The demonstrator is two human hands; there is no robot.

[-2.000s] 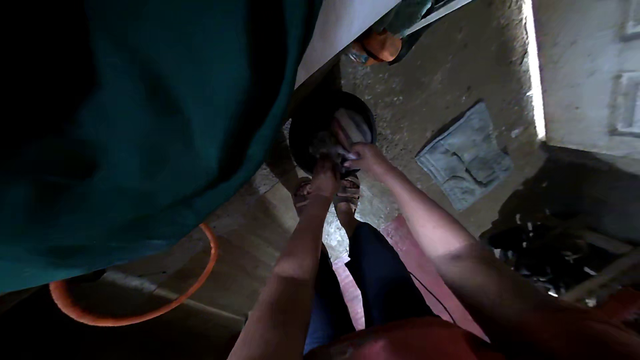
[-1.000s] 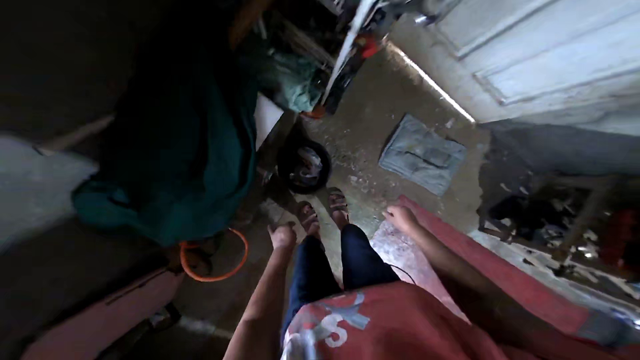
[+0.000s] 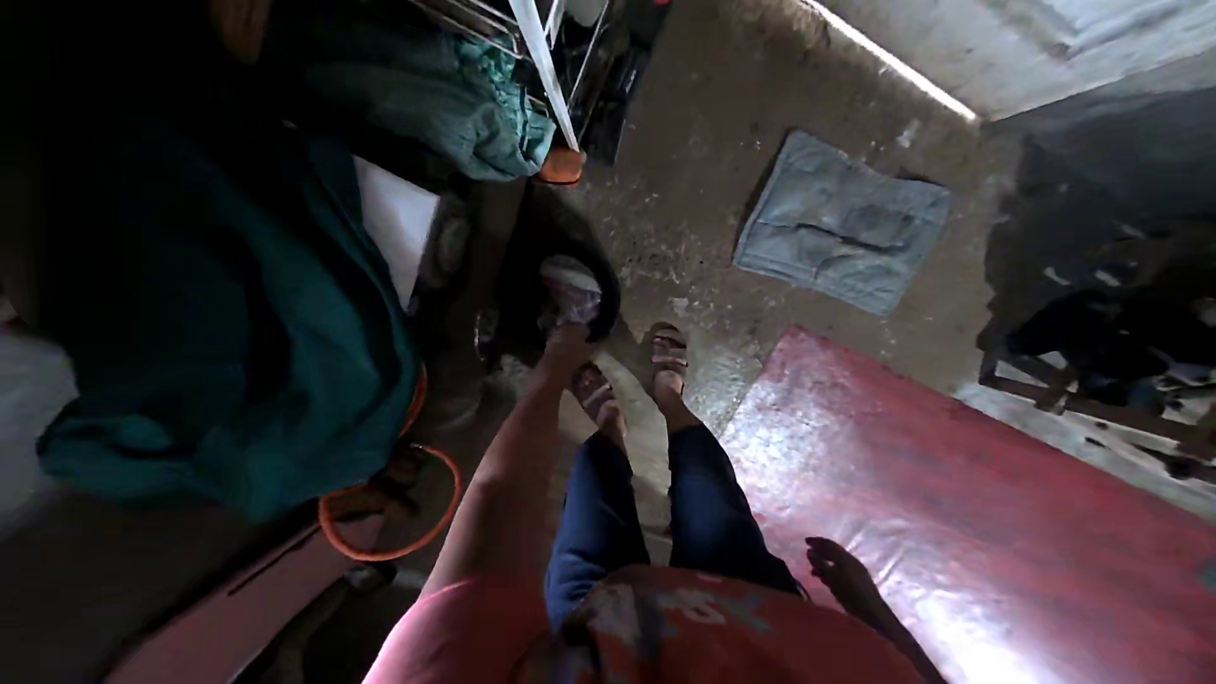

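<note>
My left hand (image 3: 568, 332) reaches down into a dark round bin (image 3: 608, 275) on the floor, at the end of my outstretched left arm. Around its fingers lies crumpled, pale, partly see-through material (image 3: 573, 290), perhaps plastic; whether the fingers close on it is too dim to tell. My right hand (image 3: 838, 568) hangs low beside my right leg, above a red sheet (image 3: 950, 475), with nothing visible in it and its fingers partly apart. My sandalled feet stand just below the bin.
A folded grey cloth (image 3: 841, 223) lies on the floor at right. Dark green fabric (image 3: 313, 380) hangs at left, above an orange hose loop (image 3: 456, 475). A wire rack (image 3: 546, 71) stands at the top, a door (image 3: 1045, 43) at upper right, and a wooden frame (image 3: 1092, 404) far right.
Both hands were in the bin two seconds ago and out of it one second ago. Now my left hand is back inside, while my right hand is down by my side. The view has shifted.
</note>
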